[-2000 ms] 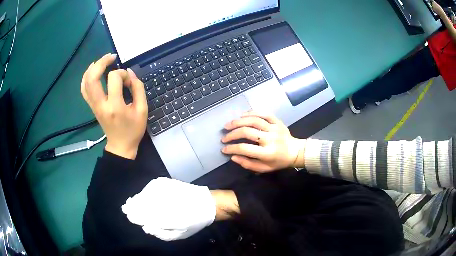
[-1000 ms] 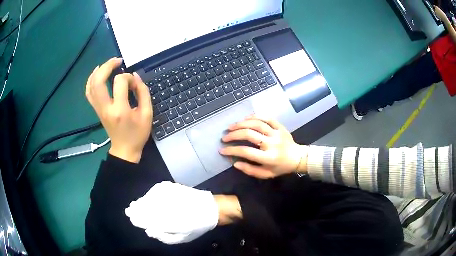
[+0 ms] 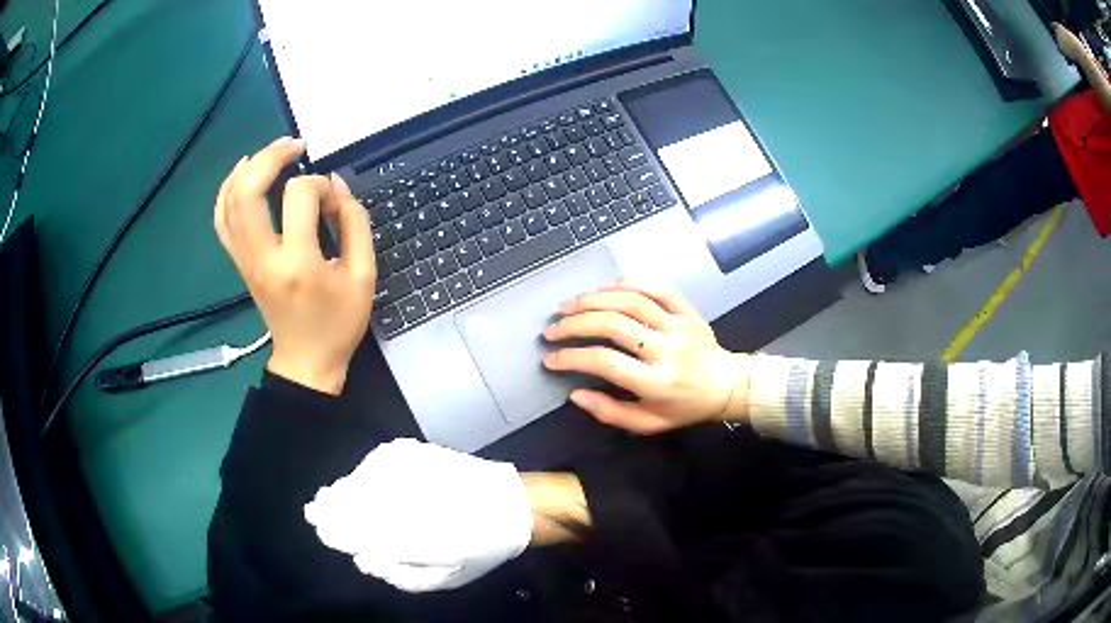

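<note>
A grey laptop point(image 3: 487, 377) lies open with a mostly white main screen point(image 3: 463, 61), black keys and a smaller upright touchscreen point(image 3: 713, 164) right of them. My left hand point(image 3: 299, 268), bare in a black sleeve, rests at the laptop's left edge, fingers bent and apart, with nothing visible in it. My right hand point(image 3: 420, 517), in a white glove, lies across my left forearm; its fingers are bunched and its grip is unclear. Another person's bare hand point(image 3: 640, 353), in a striped sleeve, rests on the touchpad point(image 3: 500, 341).
The bench has a green mat point(image 3: 828, 97). A grey-white adapter point(image 3: 177, 365) and black cables point(image 3: 158, 183) lie at left. A dark flat device point(image 3: 993, 49) is at the upper right. Beyond the bench are a person's dark-clothed leg point(image 3: 975, 219) and a yellow floor line point(image 3: 1005, 286).
The whole view has shifted slightly, with the laptop and hands a little lower and further right than two seconds ago. The hands hold nearly the same poses.
</note>
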